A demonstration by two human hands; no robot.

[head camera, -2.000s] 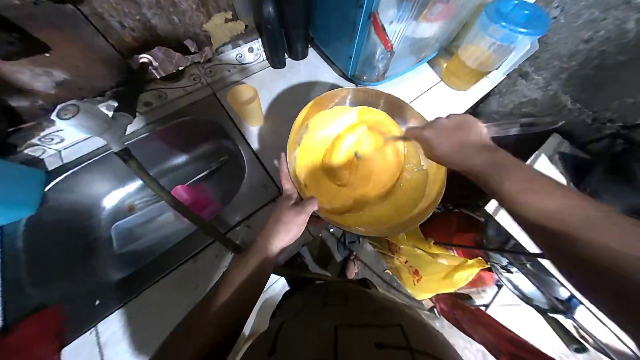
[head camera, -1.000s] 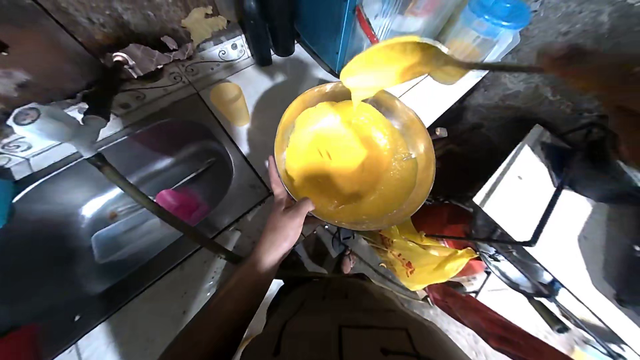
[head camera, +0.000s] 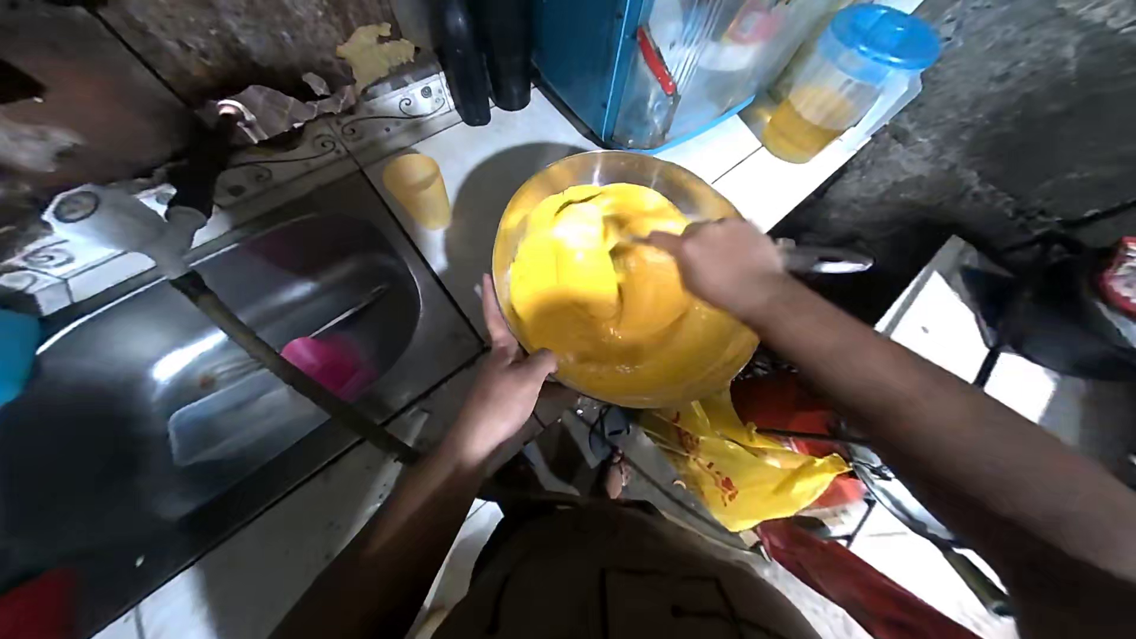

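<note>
A round metal bowl [head camera: 541, 186] holds thick yellow batter [head camera: 577, 266] and stands tilted at the counter's edge. My left hand [head camera: 510, 386] grips the bowl's rim at its lower left, thumb over the edge. Over the bowl's right side, my right hand [head camera: 723, 266] is closed on the handle of a spoon or ladle [head camera: 839, 260], whose end sticks out to the right of the fist. Its head is down in the batter, blurred and mostly hidden.
Left lies a steel sink [head camera: 293, 257] with a pink container [head camera: 330, 366] and a hose across it. A yellow cup [head camera: 417, 191], a blue-sided case [head camera: 581, 67] and a blue-lidded pitcher [head camera: 825, 98] stand behind. A yellow plastic bag [head camera: 737, 461] hangs below the bowl; a white stove-like surface [head camera: 950, 337] is right.
A second ago my right hand held the batter-coated spoon or ladle raised, off to the right, batter running from it. Now hand and head are back at the bowl. My left hand stays on the rim.
</note>
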